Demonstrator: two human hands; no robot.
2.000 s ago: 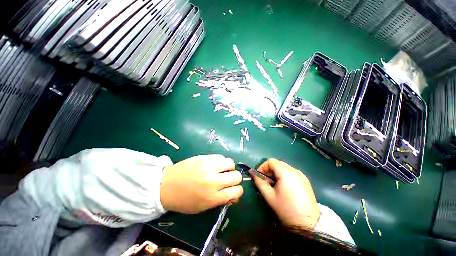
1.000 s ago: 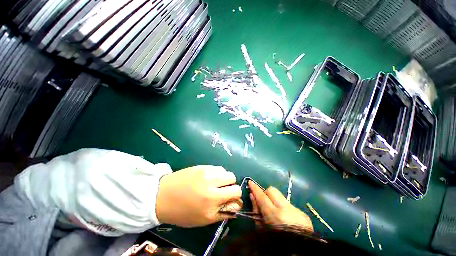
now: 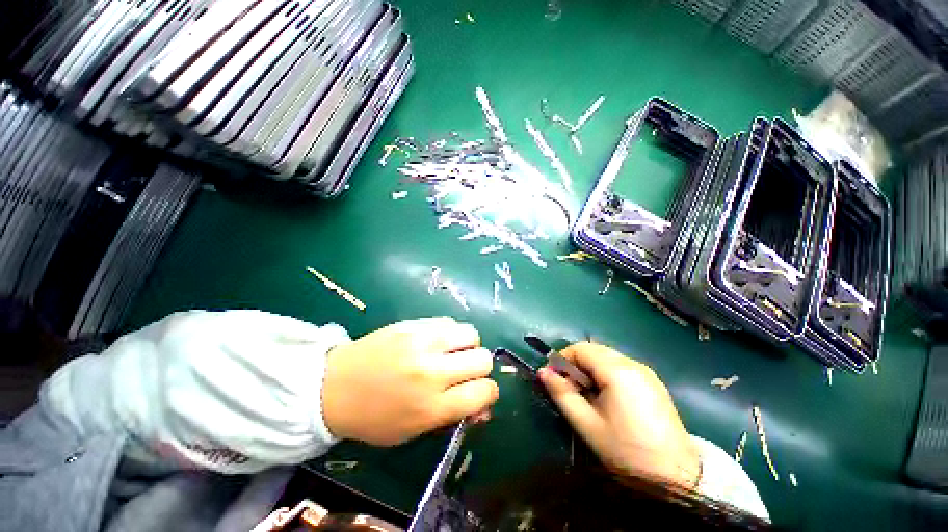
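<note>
A dark phone middle frame (image 3: pixel 445 480) with a thin silver rim stands at the near edge, its lower part cut off by the picture's edge. My left hand (image 3: pixel 409 382) is closed on its upper end, and a corner of the frame shows just right of my fingers. My right hand (image 3: pixel 627 414) holds dark tweezers (image 3: pixel 568 368) between thumb and fingers, tips pointing up and left, just right of that corner. A small pale strip (image 3: pixel 508 369) shows at the frame's end between my hands. Whether the tweezers touch the frame is unclear.
A heap of white strips (image 3: pixel 489 193) lies mid-mat. Short frame stacks (image 3: pixel 769 234) stand right of it, with a crumpled clear bag (image 3: pixel 847 135) behind. Large leaning frame stacks (image 3: pixel 260 88) fill the left. A yellow strip (image 3: pixel 336 288) lies beyond my left hand, others at the right.
My right hand has turned and moved right from the frame end, and the tweezers now show clearly. A strip and a yellow sliver seen beside my right hand a second ago no longer show there.
</note>
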